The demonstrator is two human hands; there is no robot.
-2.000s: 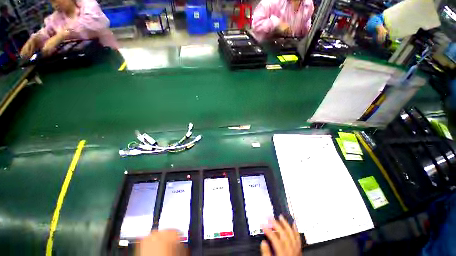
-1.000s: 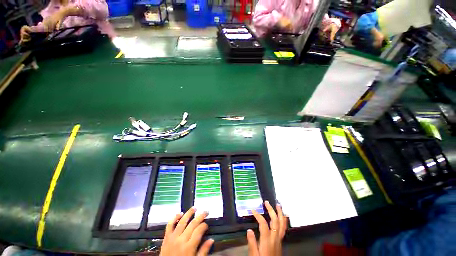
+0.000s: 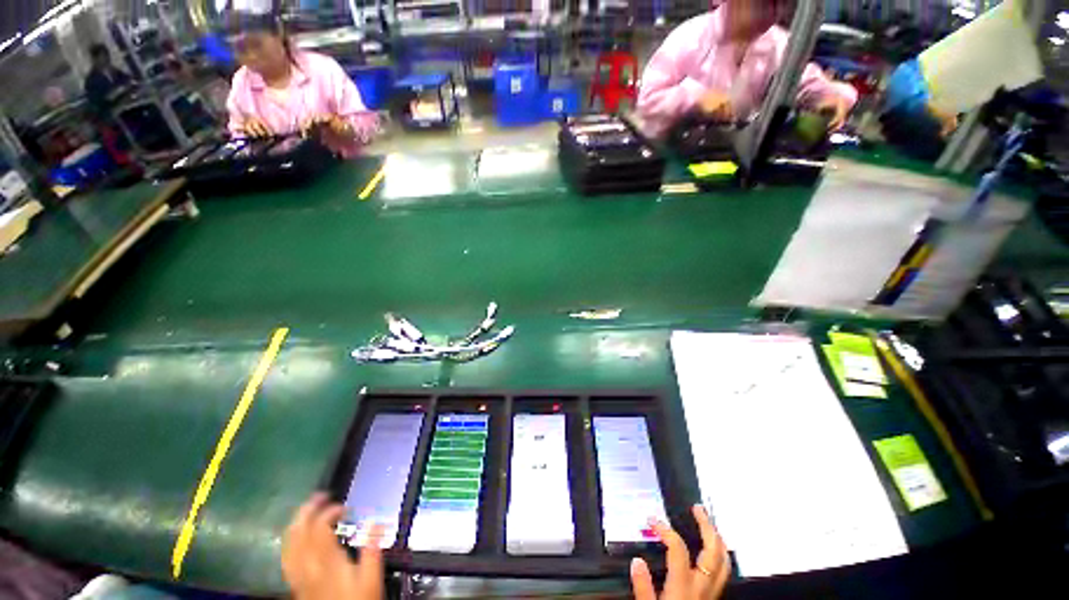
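Observation:
A black four-slot tray (image 3: 496, 469) lies on the green bench with four lit smartphones side by side. The leftmost phone (image 3: 387, 469) has a greyish-white screen. The second phone (image 3: 451, 481) shows green stripes. The third phone (image 3: 540, 481) is mostly white. The rightmost phone (image 3: 627, 475) is white with a small red patch near its lower edge. My left hand (image 3: 332, 551) is at the tray's lower left corner by the leftmost phone, fingers apart, slightly blurred. My right hand (image 3: 686, 560) is at the lower right corner, fingers spread, a fingertip near the rightmost phone's lower edge. Both hands are cut off below.
White-grey cables (image 3: 434, 342) lie beyond the tray. A large white sheet (image 3: 780, 451) lies right of it, with yellow-green labels (image 3: 909, 471) beside it. A document holder (image 3: 850, 240) leans at the right. Dark trays (image 3: 1008, 387) stand far right. People in pink work across the bench.
My left hand has moved left from the middle phones to the tray's left corner. The third and fourth screens no longer show green stripes. The view has shifted.

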